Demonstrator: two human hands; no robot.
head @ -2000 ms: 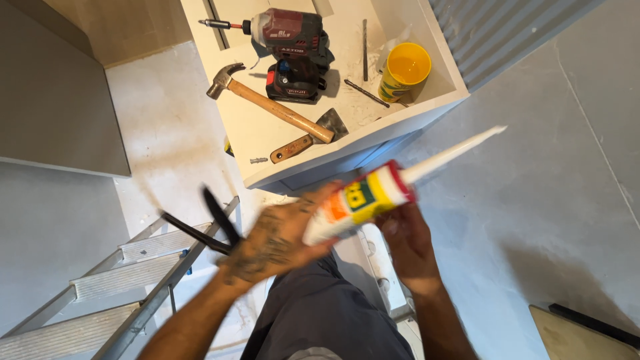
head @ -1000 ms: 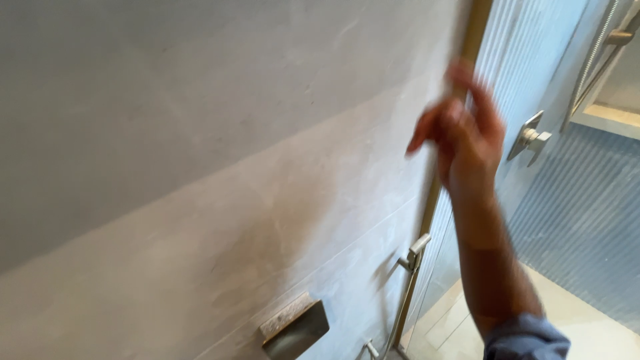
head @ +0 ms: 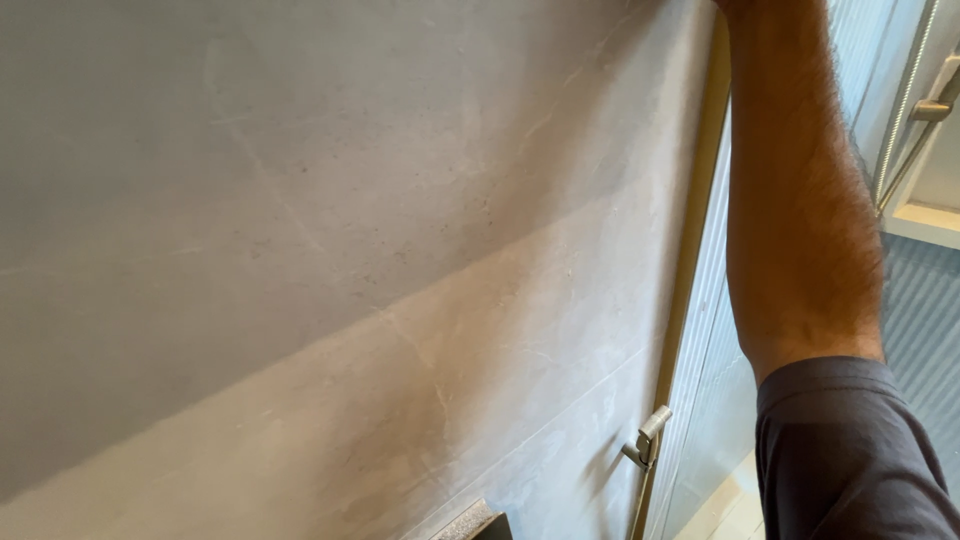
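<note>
My right forearm reaches up along the right side, its dark sleeve (head: 840,442) ending near the elbow. Only a sliver of my right hand (head: 739,6) shows at the top edge, beside the upper end of a brass-coloured vertical trim (head: 694,187). The fingers are cut off by the frame, so whether they hold anything cannot be told. A grey stone-look wall (head: 337,225) fills the left and middle, with the arm's shadow across it. My left hand is out of view.
A small metal wall fitting (head: 646,439) projects by the trim, low down. A dark-faced fixture (head: 491,527) juts in at the bottom edge. Ribbed panelling (head: 926,300) lies behind the arm, and a shower hose (head: 900,97) with a metal holder (head: 931,111) hangs at far right.
The view has swung from the cabinet with tools to the wall. My right hand has moved up, almost out of frame. The sealant cartridge seen in my hands earlier is out of view.
</note>
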